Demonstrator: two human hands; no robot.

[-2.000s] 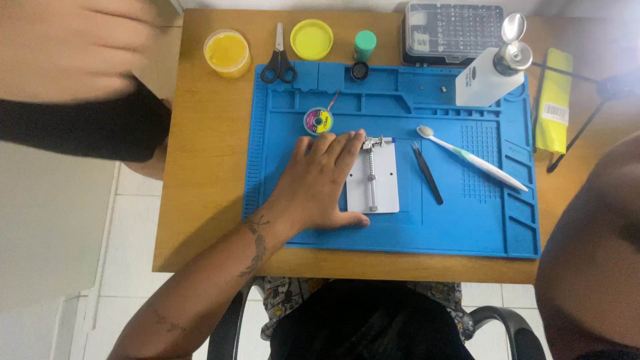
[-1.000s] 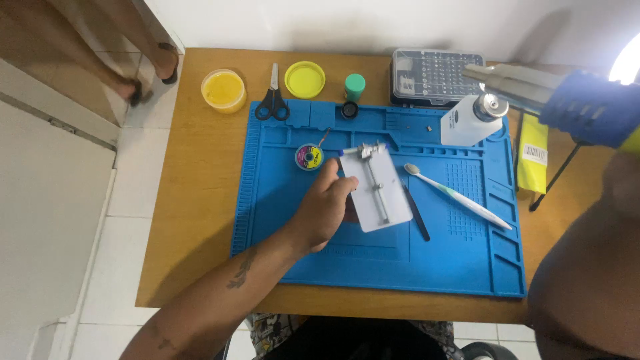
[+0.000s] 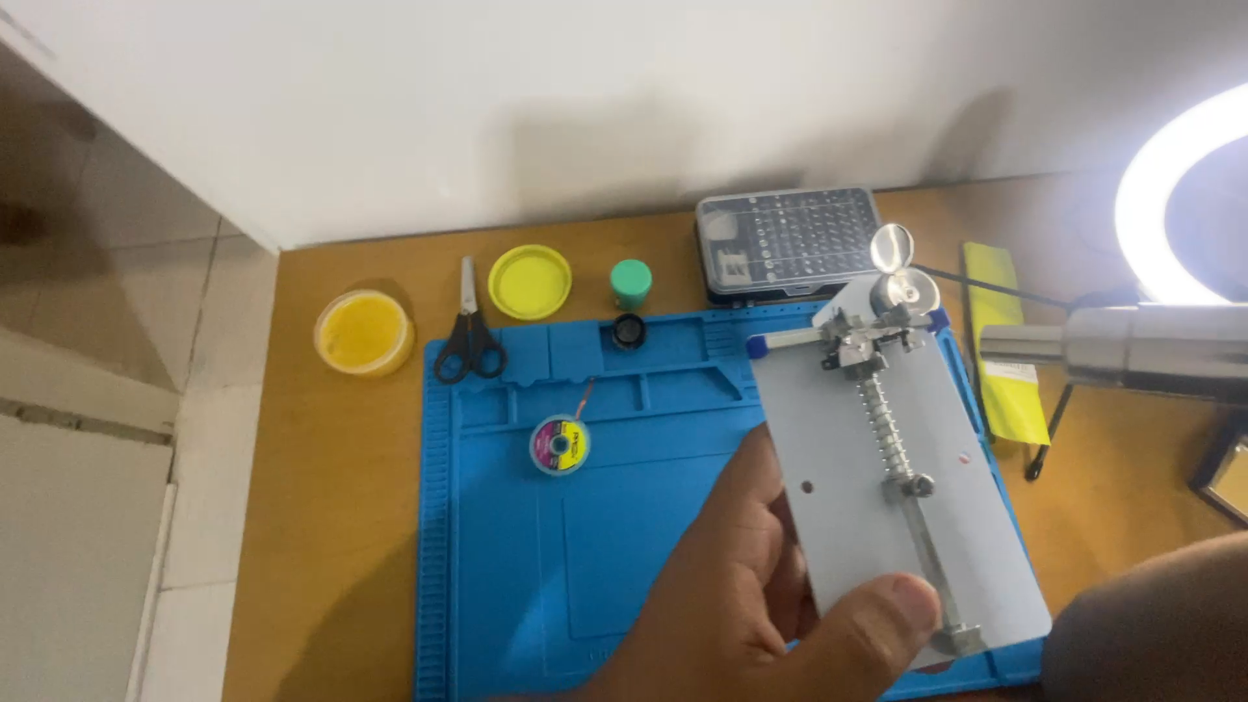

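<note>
My left hand (image 3: 780, 585) grips the lower left part of a metal circuit-board holder (image 3: 838, 439), its thumb on the plate's face. The holder is raised and tilted over the blue silicone work mat (image 3: 507, 546). A spring and rail run down its plate to a clamp at the top; whether anything sits in the jaws I cannot tell. My right hand is out of view; only part of the arm shows at lower right. A metal nozzle of a heat tool (image 3: 1102, 351) points left from the right edge, its handle hidden. A spool of desoldering braid (image 3: 560, 445) lies on the mat.
Behind the mat are black-handled scissors (image 3: 471, 341), a yellow lid (image 3: 529, 282), a green-capped container (image 3: 631, 283) and a bit-set case (image 3: 790, 239). An open tub (image 3: 364, 333) is at left. A dispenser bottle (image 3: 905, 291) stands behind the holder, a yellow packet (image 3: 1009, 361) and lit ring lamp (image 3: 1141, 195) to the right.
My left hand has lifted the board holder from the mat towards the camera. The heat tool, absent from the oldest frame, has come in at the right. The view has shifted closer.
</note>
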